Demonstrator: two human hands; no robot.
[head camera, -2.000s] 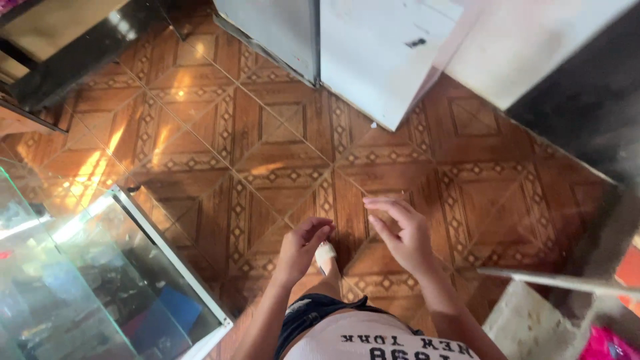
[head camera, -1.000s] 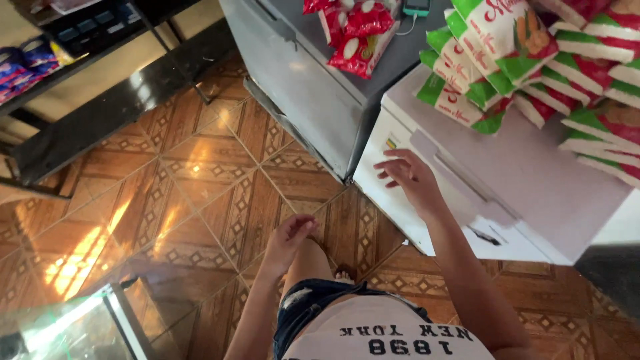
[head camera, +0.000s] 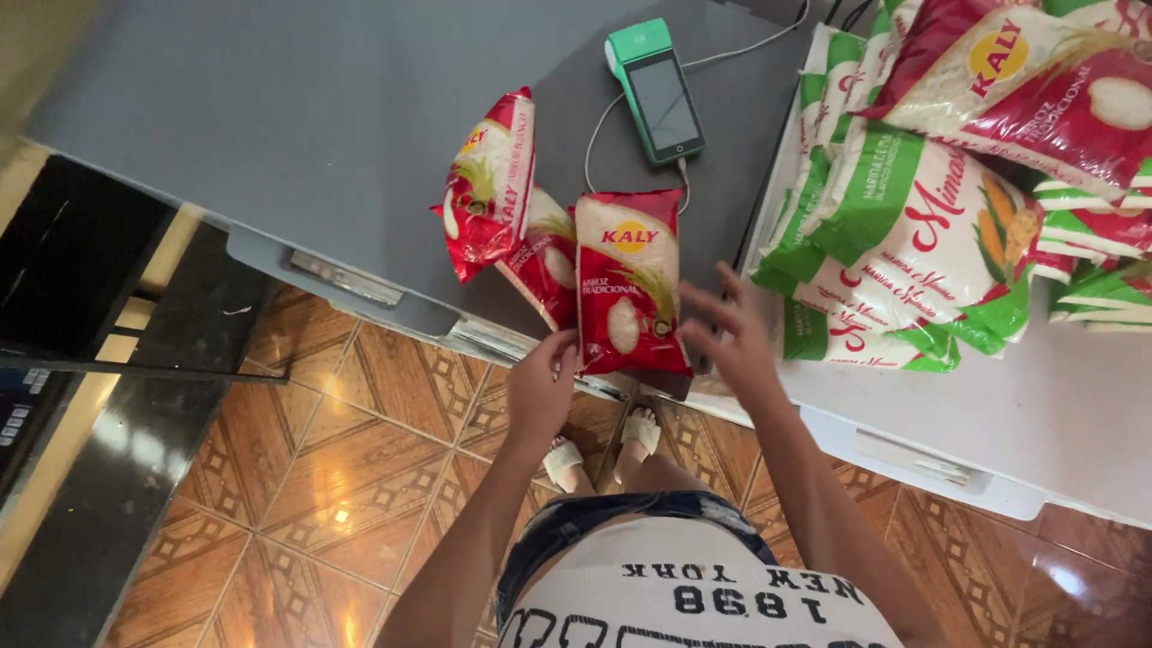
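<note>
A red and clear plastic bag of Kaly rice lies near the front edge of a grey chest freezer's lid. My left hand is at its lower left corner, fingers bent; whether they pinch the plastic cannot be told. Slightly blurred, my right hand is spread beside the bag's right edge, holding nothing. Two more rice bags lie to the left: one partly under its neighbours, the other tilted over it.
A green card payment terminal with a white cable lies behind the bags. On the white freezer at right are stacked Mimasa flour bags and a rice bag on top. A black shelf stands at left.
The view has moved over the freezer tops. Both hands, away from the rice bags one second ago, are now at the front bag, one on either side.
</note>
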